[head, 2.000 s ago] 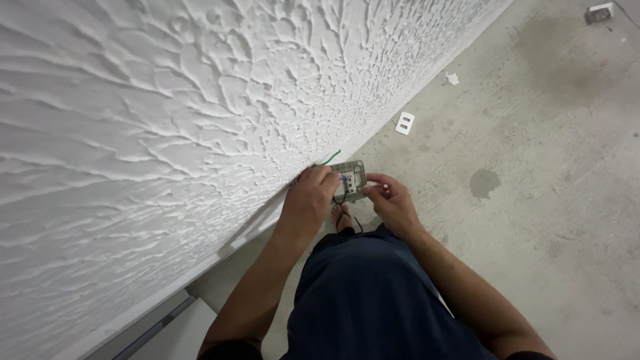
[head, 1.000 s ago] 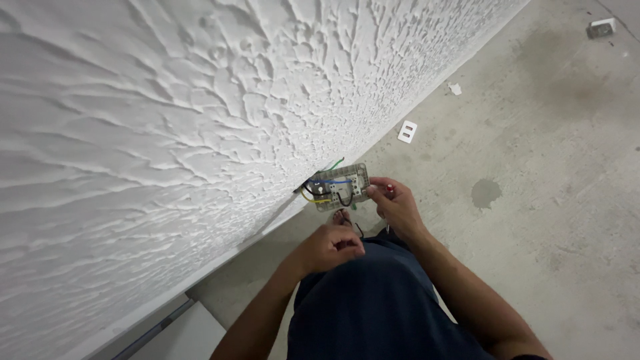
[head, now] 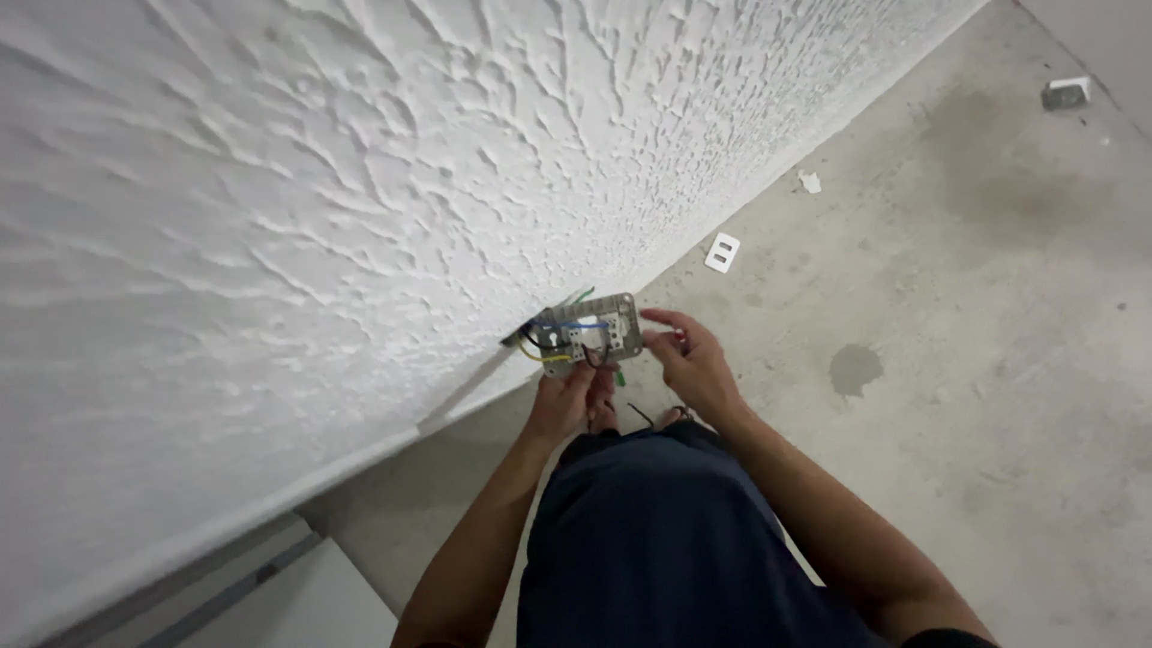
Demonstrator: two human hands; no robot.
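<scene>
A grey electrical outlet frame (head: 627, 333) with white modules is out from the textured white wall, its wired side up. Blue, black and yellow wires (head: 531, 353) run between it and an opening low in the wall, and a green wire (head: 585, 295) sticks up behind it. My left hand (head: 567, 400) grips the frame's lower edge, with fingertips near a dark wire loop. At the frame's right end is my right hand (head: 688, 360), thumb and forefinger near its edge, a small red item (head: 680, 335) held among the fingers; what it belongs to is hidden.
On the concrete floor by the wall lies a white two-slot cover plate (head: 722, 253), with a white scrap (head: 809, 182) beyond it. A grey and white box-like piece (head: 1066, 94) lies at upper right. A white panel (head: 306, 594) stands at lower left.
My left hand was on the frame two seconds ago, was off it near my lap one second ago, and is now at its lower edge. My right hand has stayed by the right end.
</scene>
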